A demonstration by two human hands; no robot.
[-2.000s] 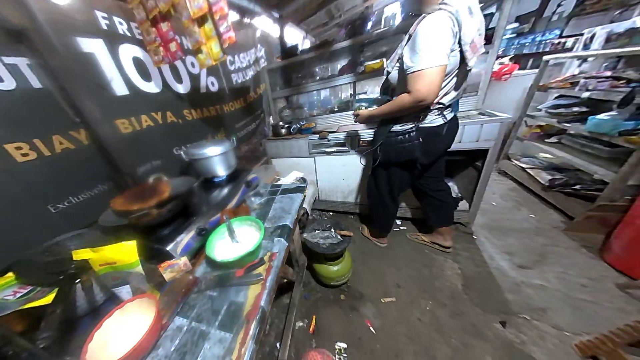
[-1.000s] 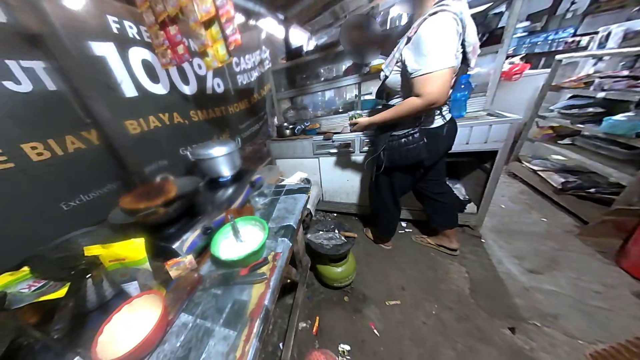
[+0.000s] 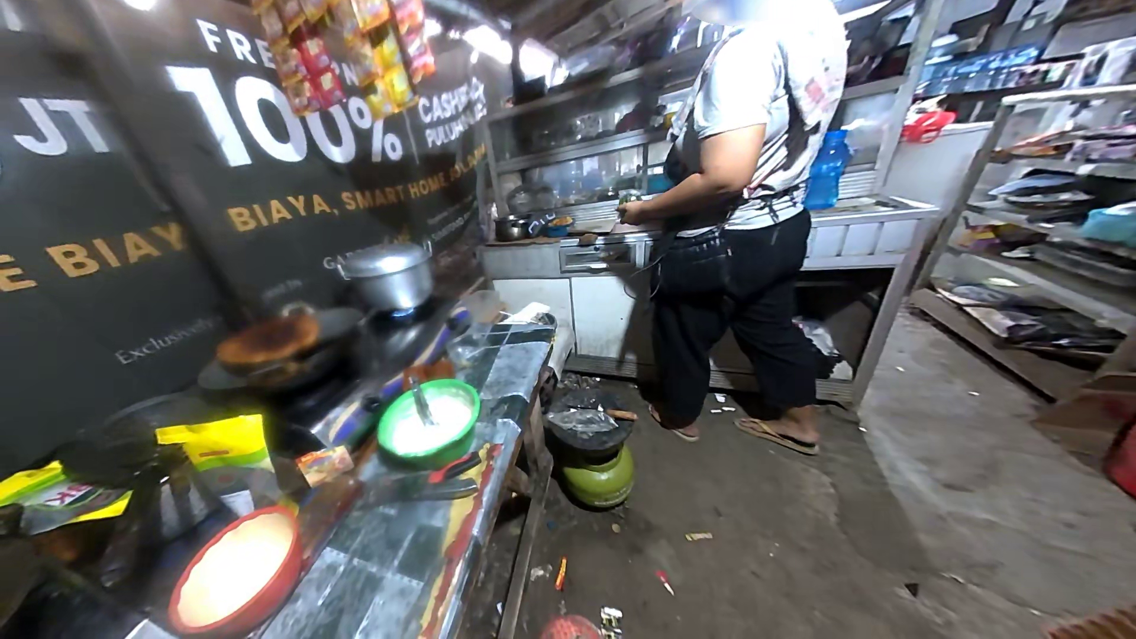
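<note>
Neither my left hand nor my right hand shows in the head view. On the tiled counter (image 3: 342, 568) at the left stands a green bowl (image 3: 429, 424) of white contents with a utensil in it. Nearer is a red bowl (image 3: 236, 572) with pale contents. Two knives, one with a red handle and one with a black handle (image 3: 451, 488), lie beside the green bowl. Behind, a lidded metal pot (image 3: 388, 275) sits over a blue flame on a stove. A browned item (image 3: 269, 341) rests on or over a dark wok (image 3: 333, 330); its exact support is unclear.
Another person (image 3: 741, 204) stands at a counter with glass shelves, arm bent forward. A green gas cylinder (image 3: 599, 479) stands on the floor under a dark, round object. Sachets (image 3: 355, 53) hang above. A shelving rack (image 3: 1047, 213) is at the right; small litter dots the floor.
The blue bottle behind the other person, hidden two seconds ago, shows now. The person's body has shifted slightly. The bowls and pot have not plainly moved.
</note>
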